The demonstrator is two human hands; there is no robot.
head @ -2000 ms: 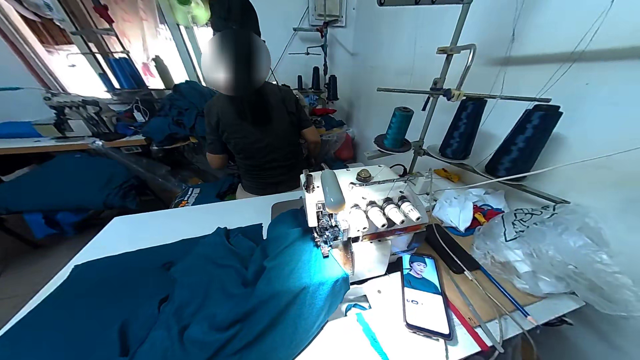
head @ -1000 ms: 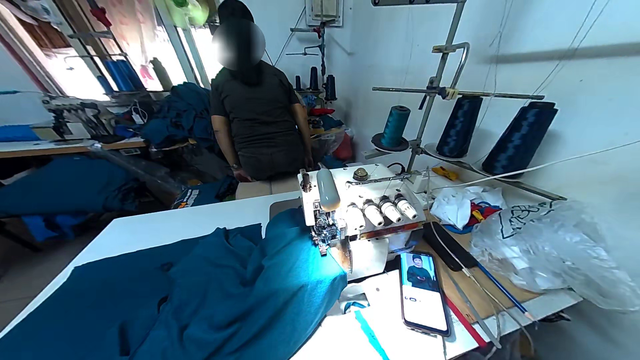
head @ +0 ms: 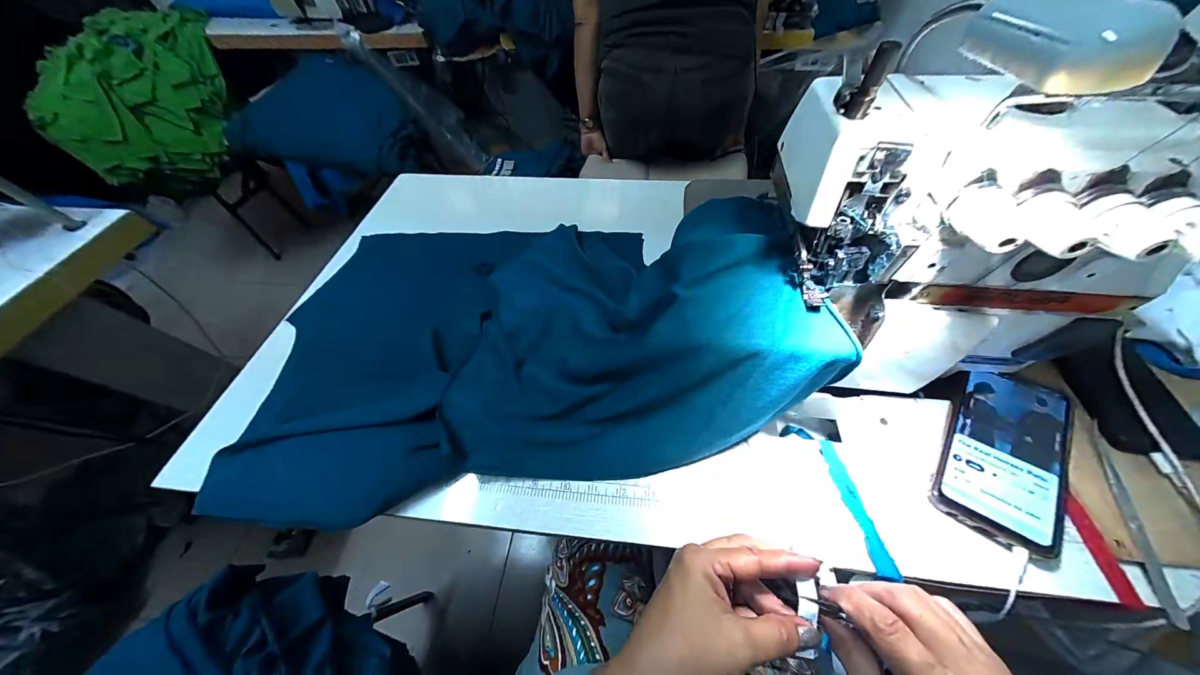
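Observation:
At the bottom of the head view, just off the table's front edge, my left hand (head: pixel 727 609) pinches a small white strip (head: pixel 807 609), perhaps a label. Close against it, my right hand (head: pixel 905 623) holds a small dark item at the strip, too small to name. A light blue strip of fabric (head: pixel 858 511) runs down toward my hands. Dark teal fabric (head: pixel 562 356) lies spread over the white table (head: pixel 469 199), with its right end at the presser foot of an overlock sewing machine (head: pixel 825 169).
A smartphone (head: pixel 1008 464) with its screen lit lies right of the strip, beside a red strip (head: pixel 1102 553). White thread cones (head: pixel 984 214) stand on the machine. Beyond the table is a person (head: pixel 675 84). Green fabric pieces (head: pixel 127 94) are heaped at left, teal fabric (head: pixel 253 628) lower left.
The view has tilted strongly down. Both of my hands are now in view at the bottom, with the small white strip between them. The person opposite rose from a lower position.

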